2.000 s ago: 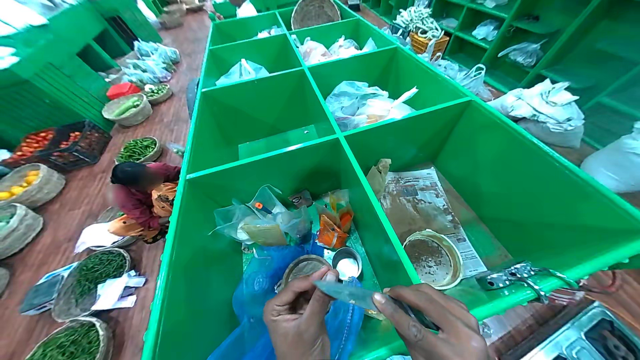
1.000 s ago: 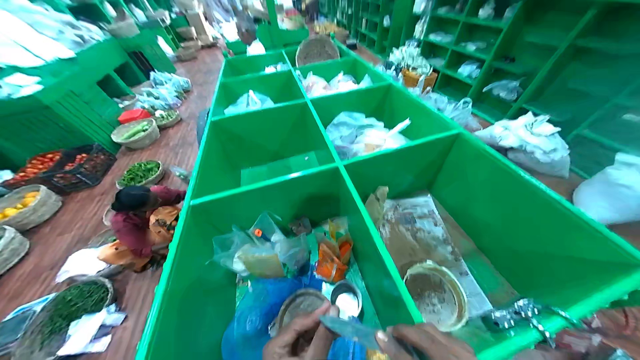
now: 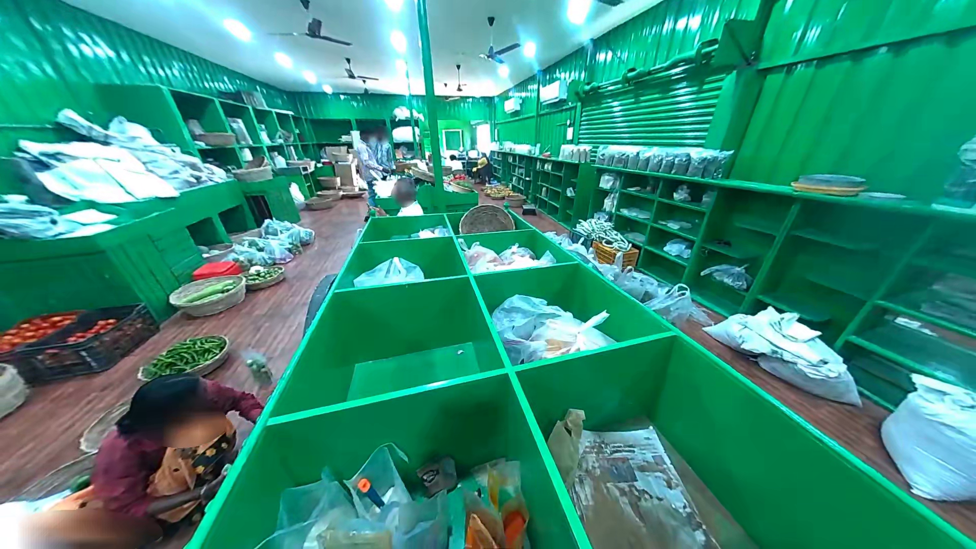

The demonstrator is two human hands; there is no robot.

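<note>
Neither my left hand nor my right hand is in view. At the bottom edge is the near left compartment of a green divided bin [image 3: 512, 372], holding clear plastic bags [image 3: 374, 518] and an orange and green packet [image 3: 496, 515]. The compartment to its right has a crumpled brown paper [image 3: 566, 442] and a worn printed sheet [image 3: 629, 480] on its floor. Farther along, knotted plastic bags [image 3: 549, 328] lie in a right compartment, a white bag [image 3: 389, 272] in a left one, and a round woven basket [image 3: 486, 219] leans at the far end.
A person [image 3: 164, 457] sits low on the left beside a basket of green chillies [image 3: 187, 357]. Crates of tomatoes [image 3: 84, 335] stand farther left. White sacks [image 3: 793, 354] lie on the floor at right, before green shelves [image 3: 785, 267]. A green post [image 3: 429, 99] rises beyond the bin.
The view has tilted up sharply. Both hands, the knife seen between them and the bowls near them have left the frame.
</note>
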